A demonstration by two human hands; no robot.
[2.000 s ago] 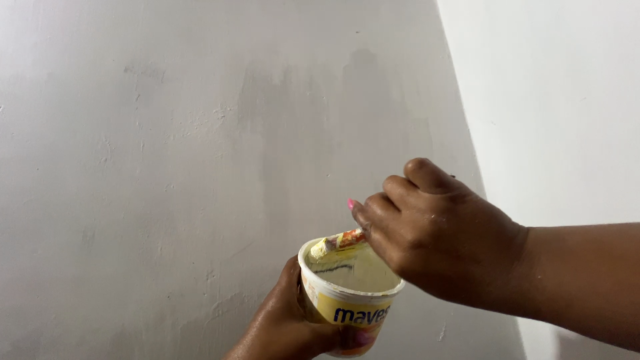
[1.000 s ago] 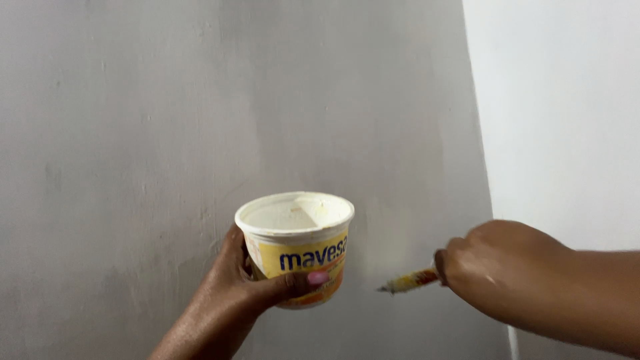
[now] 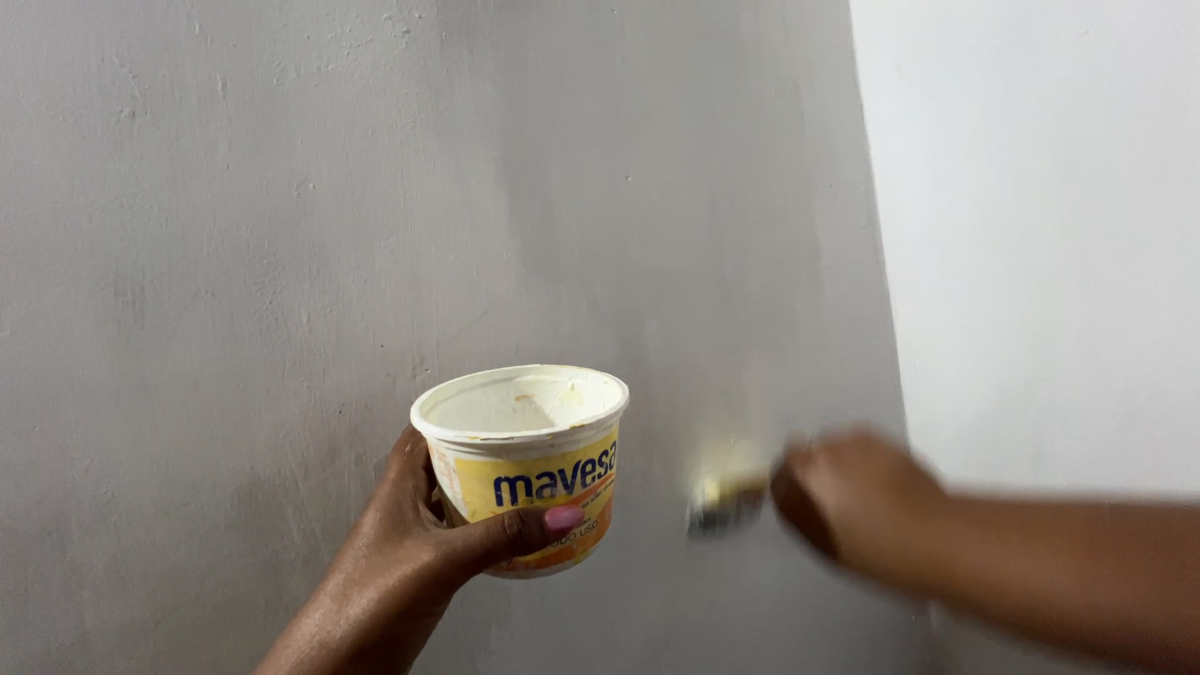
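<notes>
A plastic Mavesa tub (image 3: 525, 469) with a yellow and orange label sits in my left hand (image 3: 441, 548), thumb across its front and fingers behind it. Its open mouth shows pale, whitish smears on the inner wall; the bottom is hidden. To the right of the tub, my right hand (image 3: 858, 497) is closed around the handle of a paintbrush (image 3: 727, 506), blurred by motion. The bristles look dark with pale yellow near them and point left, at the grey wall (image 3: 656, 234). Whether they touch it I cannot tell.
The grey wall behind both hands has uneven darker patches and small bumps in its surface. On the right, a white wall (image 3: 1031, 234) meets it along a slanting edge.
Two seconds ago the brush was at the tub's mouth; my right hand has since moved away from it to the right. My left hand still holds the tub. The view has shifted.
</notes>
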